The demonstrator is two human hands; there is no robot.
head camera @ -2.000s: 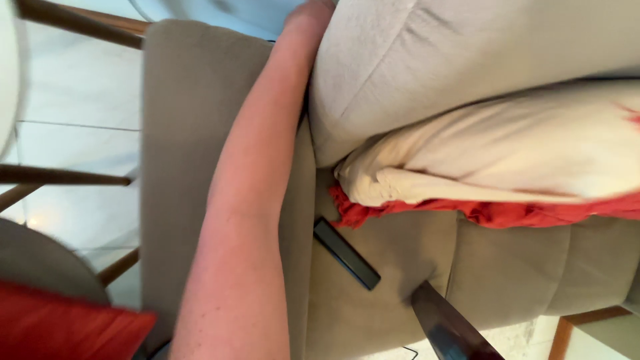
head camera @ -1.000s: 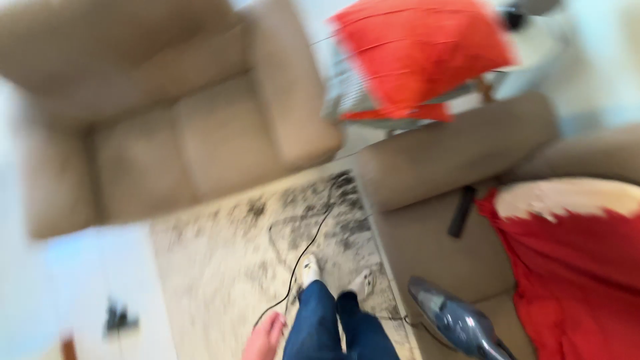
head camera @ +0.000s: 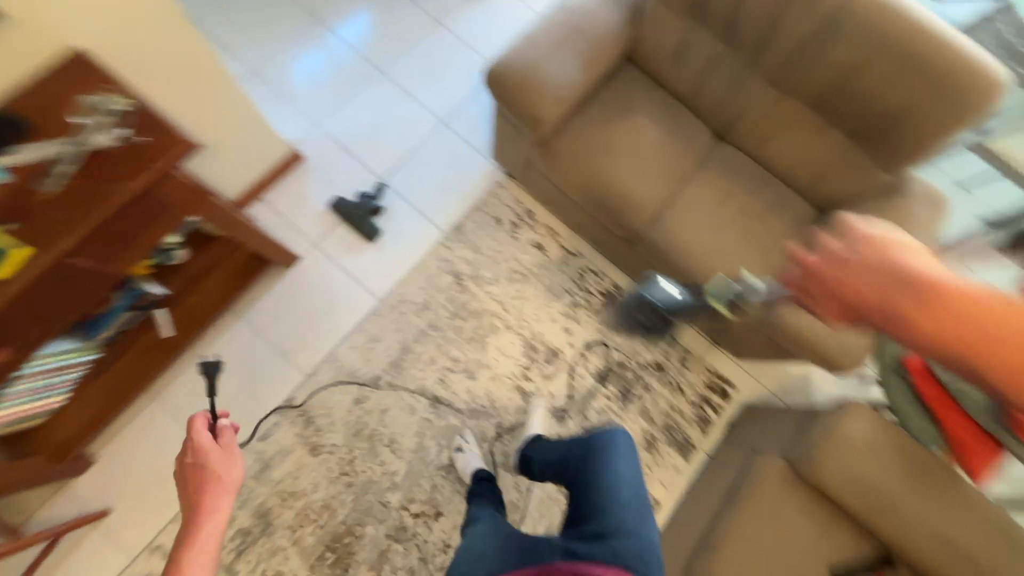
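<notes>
At the lower left, my left hand (head camera: 210,460) grips the black power plug (head camera: 210,370) near its cord, prongs pointing away. Its black cord (head camera: 336,384) runs over the rug toward my feet. My right hand (head camera: 860,272), blurred, is closed on a handheld vacuum cleaner (head camera: 660,302) with a dark, glossy body, held over the rug's edge beside the sofa. On the tiles lies a black vacuum floor nozzle (head camera: 360,212), apart from both hands.
A brown sofa (head camera: 688,160) stands at the upper right, another sofa (head camera: 800,496) at the lower right. A patterned rug (head camera: 384,472) lies under my feet. At the left is a wooden shelf unit (head camera: 152,208) holding books and other items. A red cloth (head camera: 952,424) shows at right.
The vacuum, which lay on the sofa seat one second ago, is now in my right hand. The plug now shows clearly in my left hand. The view has swung to the left.
</notes>
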